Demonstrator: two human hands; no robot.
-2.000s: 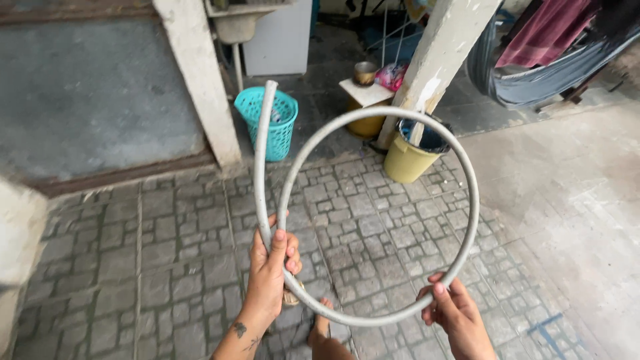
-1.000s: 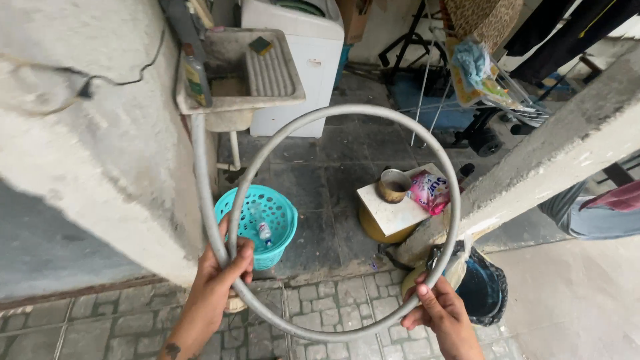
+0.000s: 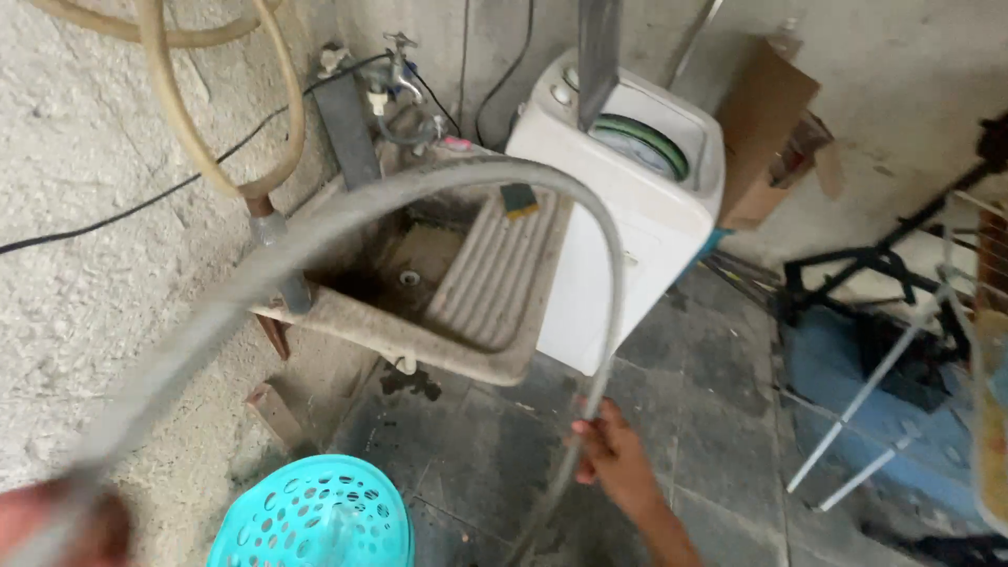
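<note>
A grey flexible hose (image 3: 472,169) arches across the view in front of a laundry sink. Blurred at the lower left edge, my left hand (image 3: 71,520) is closed around one part of it. My right hand (image 3: 610,449) grips the hose lower right of the sink, between thumb and fingers. Behind the arch lie the stone sink's ribbed washboard (image 3: 492,283) and its basin with a drain (image 3: 409,277). A green and yellow sponge (image 3: 519,201) rests at the top of the washboard. The hose's lower end runs out of view.
A white washing machine (image 3: 630,213) with raised lid stands right of the sink, beside a cardboard box (image 3: 764,134). A turquoise basket (image 3: 315,512) is on the floor below. A beige hose (image 3: 169,79) hangs at left; a metal rack (image 3: 874,386) stands at right.
The view has moved strongly toward the sink and washing machine. The grey hose, a round loop in front of me earlier, now shows as a wide arch. Both hands still hold it.
</note>
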